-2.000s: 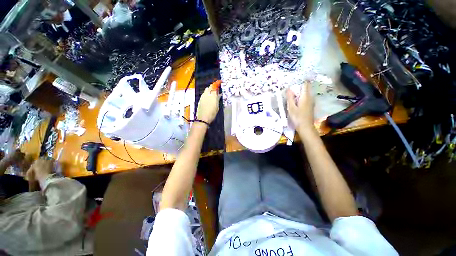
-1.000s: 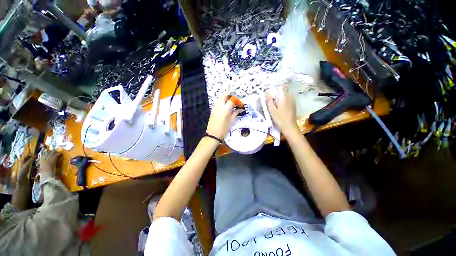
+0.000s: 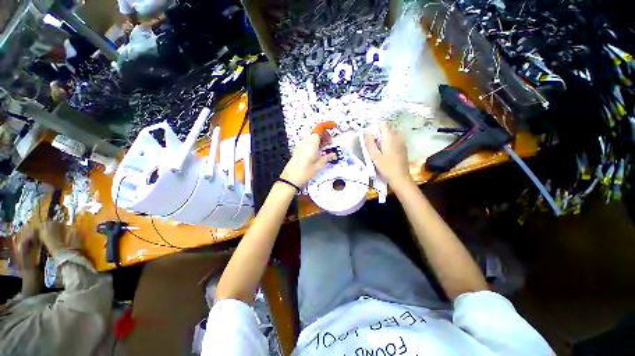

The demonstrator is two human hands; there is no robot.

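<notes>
A white camera housing [image 3: 341,199] lies at the bench's front edge, its round end with a centre hole towards me. My left hand [image 3: 307,158] is at its upper left, with orange on a finger and fingertips at a small dark part [image 3: 334,154] on the housing. Whether the fingers pinch this part is too blurred to tell. My right hand [image 3: 391,154] grips the housing's right side, beside a white stick antenna [image 3: 381,188]. The fingertips of both hands are partly blurred against the white parts.
White small parts [image 3: 299,104] and dark parts [image 3: 327,49] are heaped behind. A black tray [image 3: 267,139] and stacked housings [image 3: 174,182] are at left. A large glue gun [image 3: 473,132] is at right, a smaller one [image 3: 113,240] at far left, near another person's hands [image 3: 52,240].
My left hand has come from the black tray onto the housing. My right hand has closed in on its right side. The whole view has shifted, moving the bench items leftward.
</notes>
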